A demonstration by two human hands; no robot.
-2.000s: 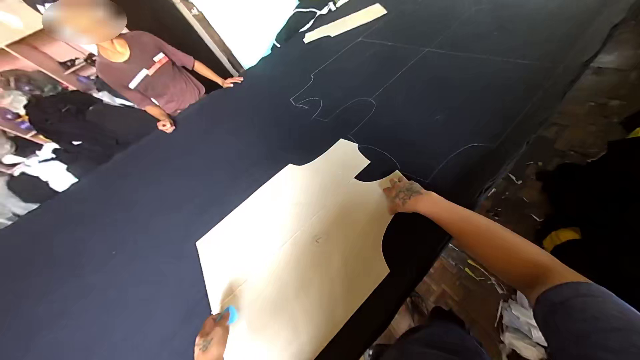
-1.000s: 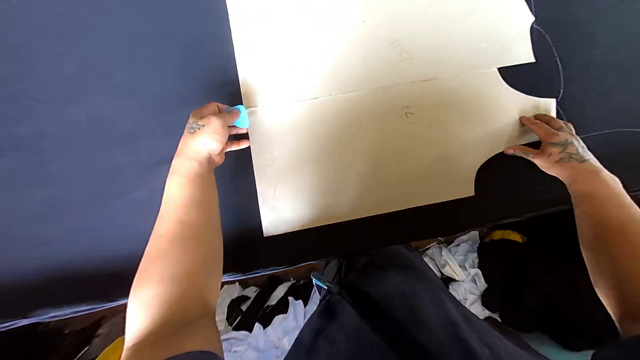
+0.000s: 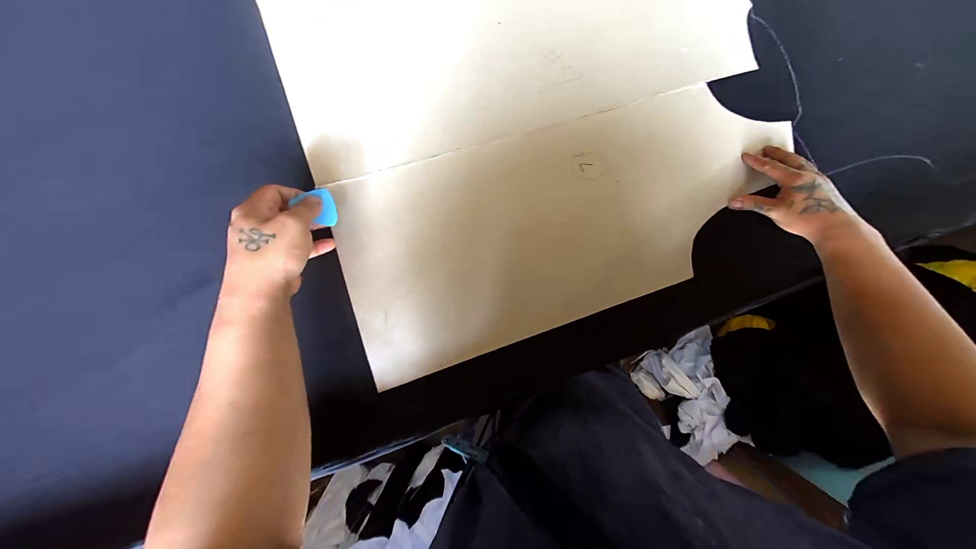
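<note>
A large cream card garment pattern (image 3: 518, 206), creased across its middle and marked in pencil, lies flat on dark cloth (image 3: 137, 137). At its left edge, beside the crease, my left hand (image 3: 271, 232) pinches a flat piece of blue tailor's chalk (image 3: 324, 207) between thumb and fingers. My right hand (image 3: 801, 194) rests with spread fingers on the narrow tab at the pattern's right end, between two curved cut-outs. Pale chalk lines (image 3: 793, 76) curve over the cloth just past that end.
The near edge of the cloth-covered table runs close to my body. Below it lie white cloth scraps (image 3: 701, 412) and a heap of black fabric (image 3: 785, 374) with a yellow piece (image 3: 747, 323). More black and white scraps (image 3: 412, 488) lie at the bottom left.
The view has swung down and closer to the pattern since the oldest frame, and the other person at the table is out of sight. Both hands stay at the pattern's two ends.
</note>
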